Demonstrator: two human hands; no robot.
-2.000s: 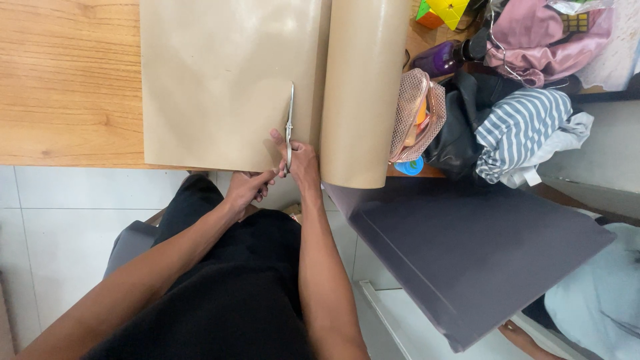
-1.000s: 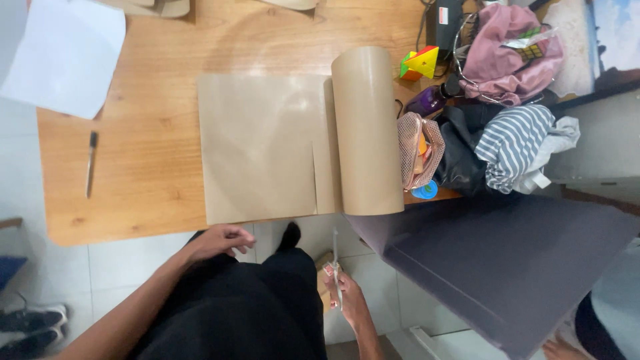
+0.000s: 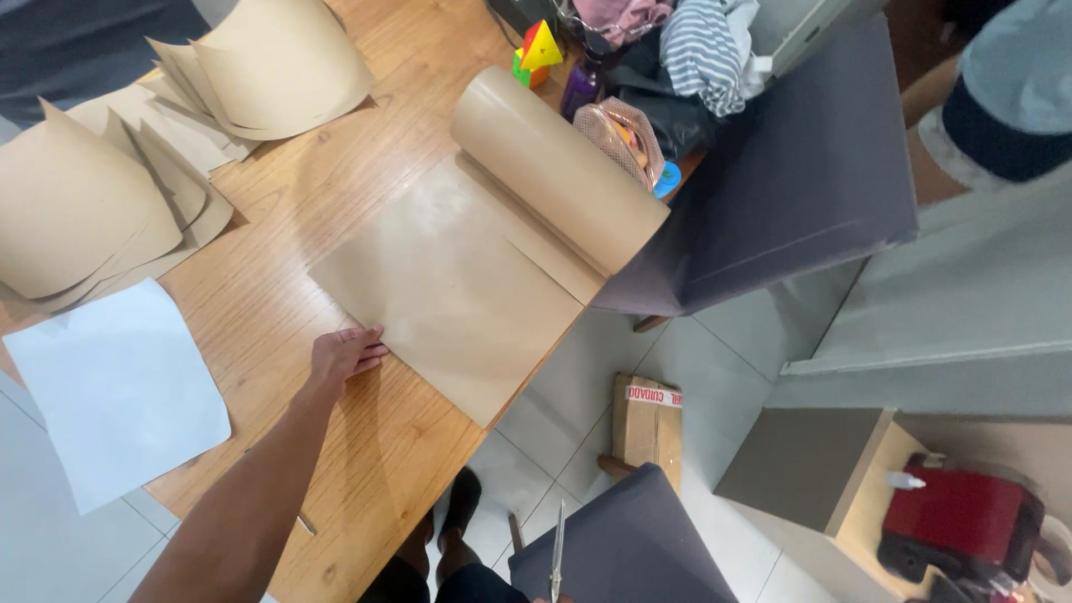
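Note:
My left hand [image 3: 347,356] touches the left edge of the brown kraft paper sheet [image 3: 452,293], its fingers on the paper's margin. The sheet runs out of a thick paper roll [image 3: 561,159] lying on the wooden table [image 3: 352,469]. A straight slit is cut into the sheet from the table-edge side, close to the roll. At the bottom edge of the view my right hand [image 3: 563,599] barely shows, holding metal scissors [image 3: 559,548] upright, away from the paper. Most of that hand is out of view.
Curled kraft sheets [image 3: 276,67] and a white sheet [image 3: 126,394] lie at the left. Beside the roll are a puzzle toy [image 3: 536,54], a purple bottle [image 3: 582,84] and a mesh pouch [image 3: 620,138]. Chairs [image 3: 796,167], a cardboard box [image 3: 649,427] and a person [image 3: 1017,84] are at the right.
My left hand has moved to the sheet's left edge. The scissors were at the paper two seconds ago and are now away from it in my right hand. The view has turned.

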